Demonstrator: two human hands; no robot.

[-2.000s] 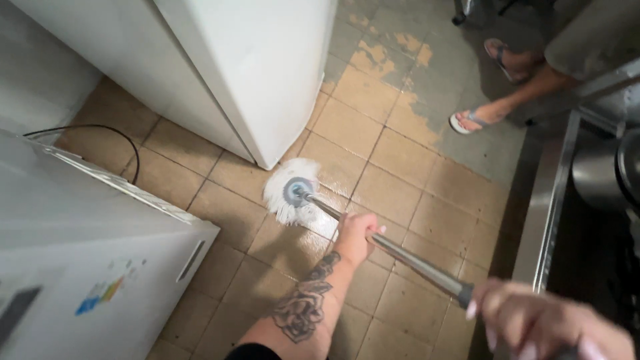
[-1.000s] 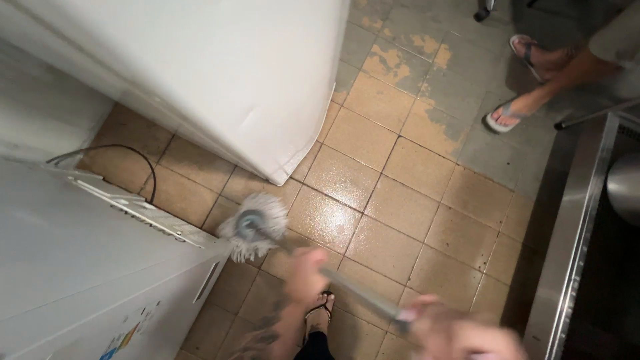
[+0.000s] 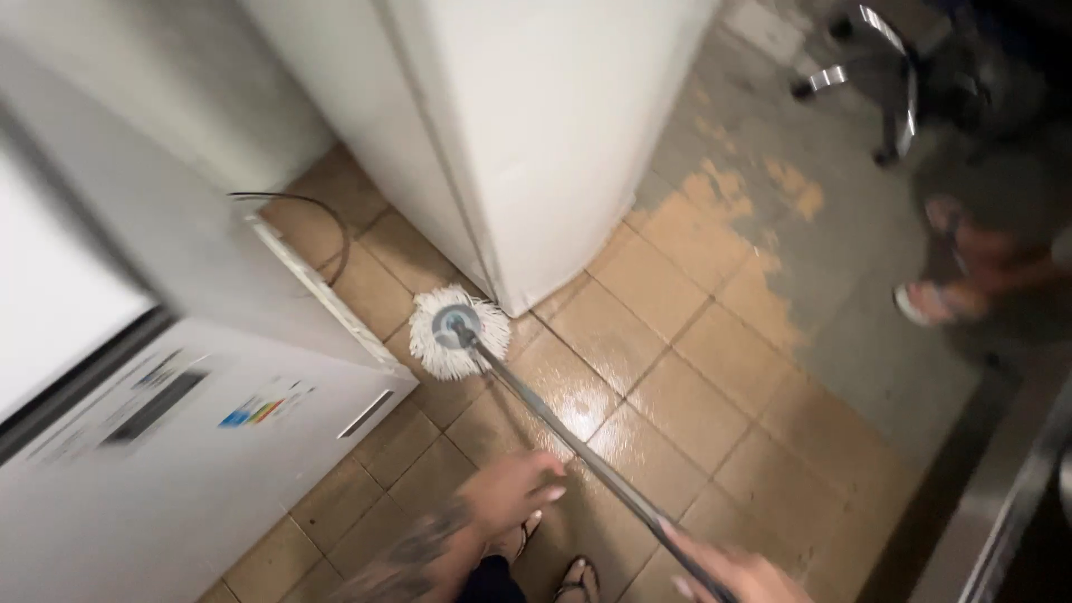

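Observation:
A round string mop head [image 3: 444,331] with white strands and a grey plate lies on the wet tan floor tiles, by the lower corner of a white upright appliance [image 3: 536,184]. Its metal handle [image 3: 578,444] slants down to the lower right. My right hand [image 3: 729,569] grips the handle near the bottom edge of the view. My left hand [image 3: 519,490], on a tattooed forearm, is beside the handle with its fingers loosely curled, apart from it and holding nothing.
At left stands a white appliance [image 3: 209,494] with stickers; a dark cable [image 3: 335,226] curves behind it. A person's sandalled foot [image 3: 930,301] is at right, below a wheeled chair base [image 3: 896,84]. A metal edge [image 3: 997,536] runs along the lower right. My sandalled feet [image 3: 578,578] are below.
My left hand has let go of the mop handle, which my right hand still holds. The mop head has moved from beside the left appliance to the corner of the upright one.

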